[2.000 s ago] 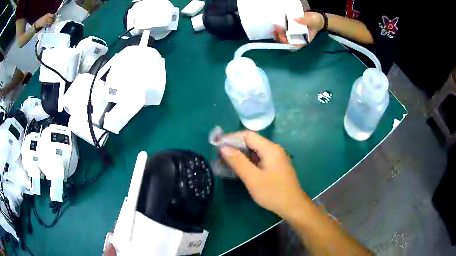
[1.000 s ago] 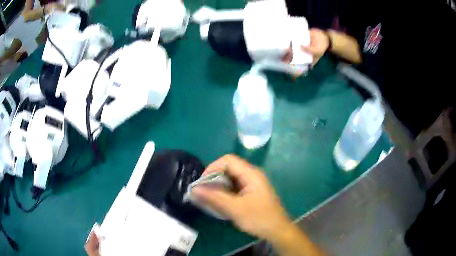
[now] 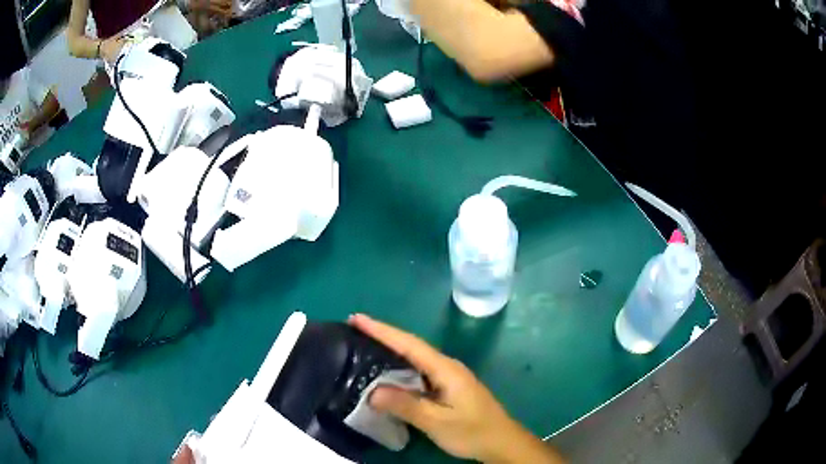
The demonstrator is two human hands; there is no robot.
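Observation:
A security camera (image 3: 263, 429) with a white body, a white antenna and a glossy black ball is at the bottom, partly cut off by the picture's edge. My right hand (image 3: 444, 394) holds a thin grey-white cloth (image 3: 388, 412) pressed against the ball's face, with the fingers over the top of the ball. My left hand (image 3: 184, 455) shows only as a fingertip at the bottom edge, against the white body; the rest is hidden or cut off.
Two squeeze bottles (image 3: 484, 258) (image 3: 658, 299) stand right on the green mat (image 3: 398, 208). White cameras (image 3: 281, 186) with black cables are piled left. Two white blocks (image 3: 408, 111) lie at the back. Another person's arm (image 3: 480, 41) reaches in at the top. A stool (image 3: 786, 304) is at the right.
My right hand and cloth moved from beside the ball onto its face. The other person's camera has left its spot by the bottles, and that arm is now at the top. The view has shifted.

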